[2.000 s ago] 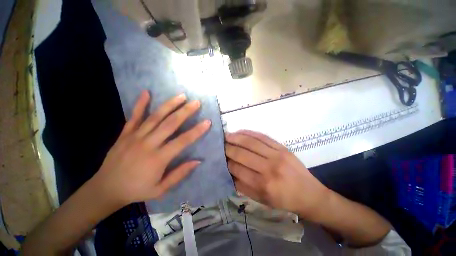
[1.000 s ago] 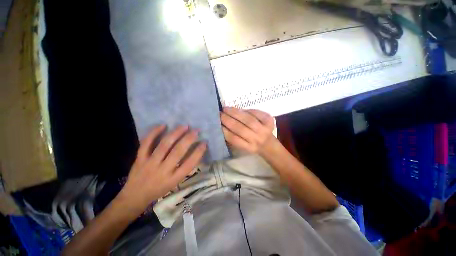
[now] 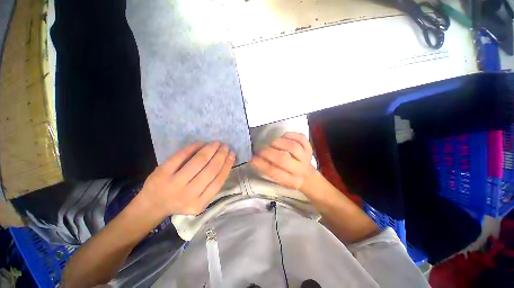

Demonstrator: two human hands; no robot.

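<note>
The long fabric piece [image 3: 191, 107], with its mottled grey-blue interfacing side up, runs from the machine area at the top down to my lap. My left hand [image 3: 189, 177] is at its lower end, with the fingers close together on top and the thumb hidden. My right hand [image 3: 284, 160] is at its lower right corner, with bent fingertips at the edge. Black cloth [image 3: 98, 95] lies along its left side. The needle area is cut off by the top edge, in bright glare.
Black-handled shears [image 3: 431, 25] lie at the upper right of the white table [image 3: 338, 73], near a green item [image 3: 455, 14]. Worn brown board [image 3: 22, 112] is at the left. Blue baskets [image 3: 459, 169] stand below right and lower left. A red item [image 3: 479, 264] is at bottom right.
The view has tilted down, so the machine head has left the picture. Both hands have moved down the fabric to its lower end. My left fingers have closed up from a flat spread.
</note>
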